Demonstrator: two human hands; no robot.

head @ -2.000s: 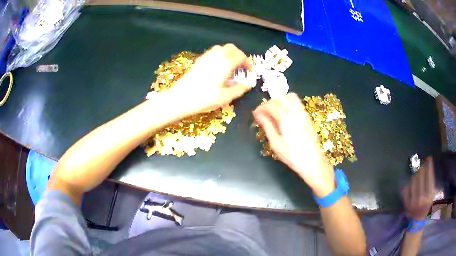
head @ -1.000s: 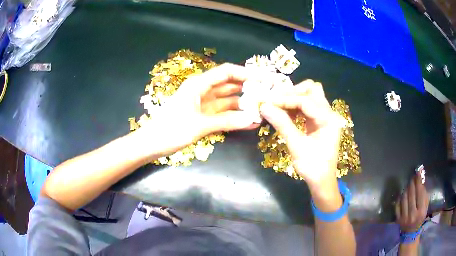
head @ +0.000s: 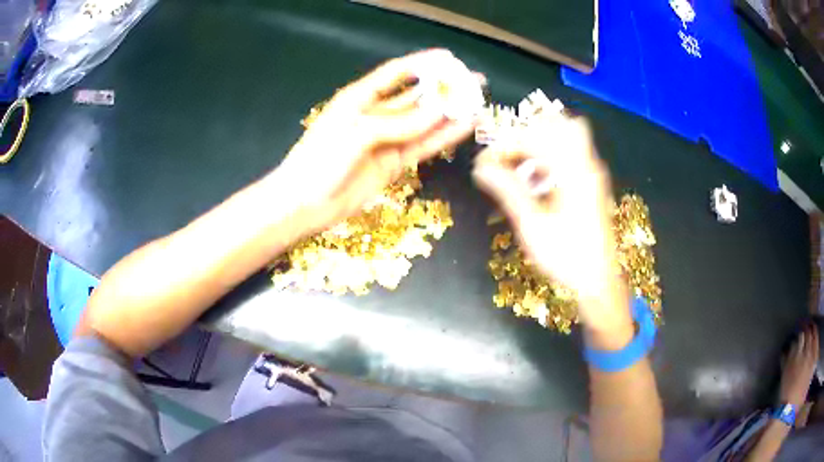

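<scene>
My left hand (head: 388, 126) is raised over the left pile of brass terminals (head: 361, 253), its fingers closed around a white plastic housing (head: 461, 90). My right hand (head: 565, 203), with a blue wristband (head: 625, 341), is over the right pile of brass terminals (head: 637, 235). It is blurred, its fingers curled, with something pale between them; I cannot tell whether it holds a piece. White housings (head: 540, 106) lie just beyond, partly hidden by my right hand.
A blue sheet (head: 678, 90) with white pieces on it is at the upper right. A single white housing (head: 725, 204) lies right of the piles. A clear plastic bag (head: 81, 36) is at the upper left. Another person's hand (head: 799, 363) is at the right edge.
My hands were together at the housing a second ago and are now apart. My left hand has moved up with the housing. The other person's hand has moved right, towards the picture's edge.
</scene>
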